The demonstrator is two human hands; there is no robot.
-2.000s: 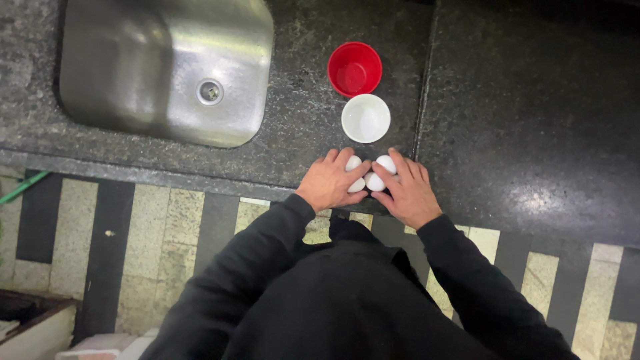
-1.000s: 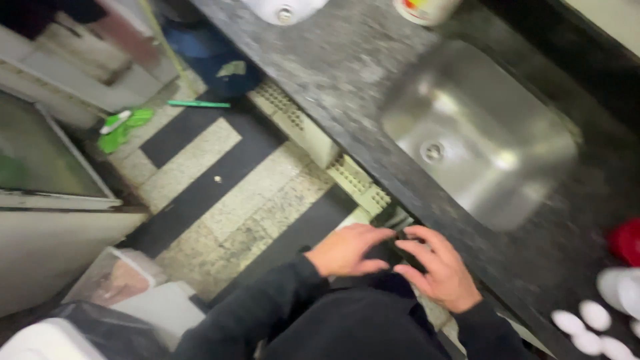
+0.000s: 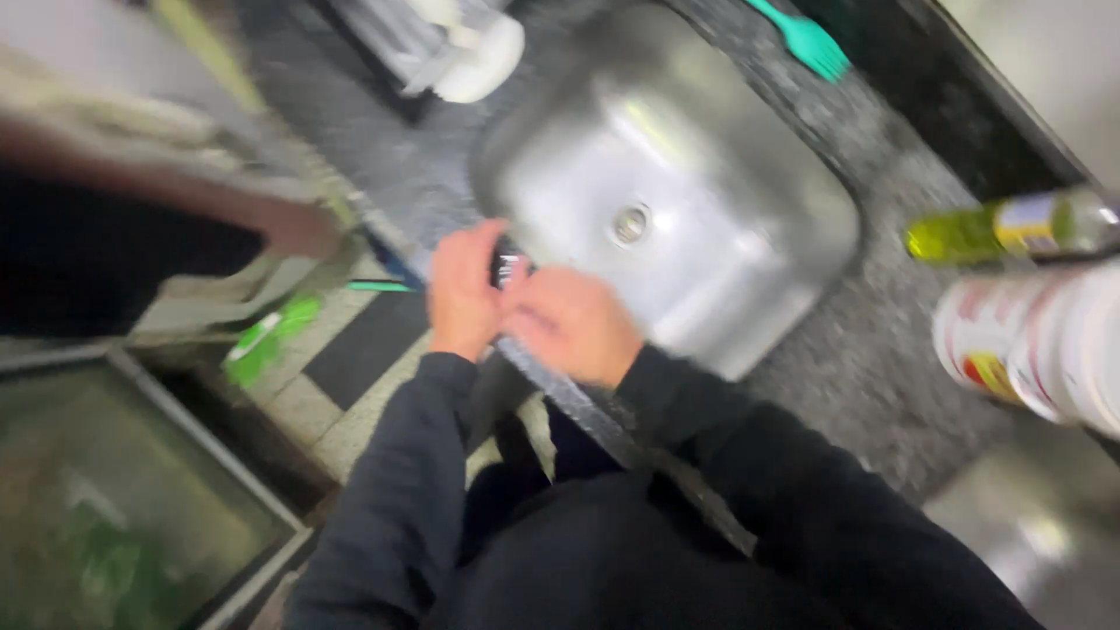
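Close together over the near edge of a steel sink basin (image 3: 726,271), my two hands hold a small dark item (image 3: 506,262) with light marks, too blurred to name. My left hand (image 3: 466,284) is wrapped around its left side. My right hand (image 3: 569,324) meets it from the right, fingers bent and smeared by motion. The basin's drain (image 3: 631,225) lies just beyond my hands.
A teal fork-shaped utensil (image 3: 814,48) lies behind the sink. At right are a bottle with yellow-green liquid (image 3: 958,234) and a white plastic tub (image 3: 989,337). A white appliance (image 3: 481,61) stands beyond the basin. The dark stone counter's edge (image 3: 577,402) runs below my hands.
The view has swung far left along the counter to another sink. A second ago my hands were apart and empty; now they are together on a small dark item. Eggs and bowls have left the view.
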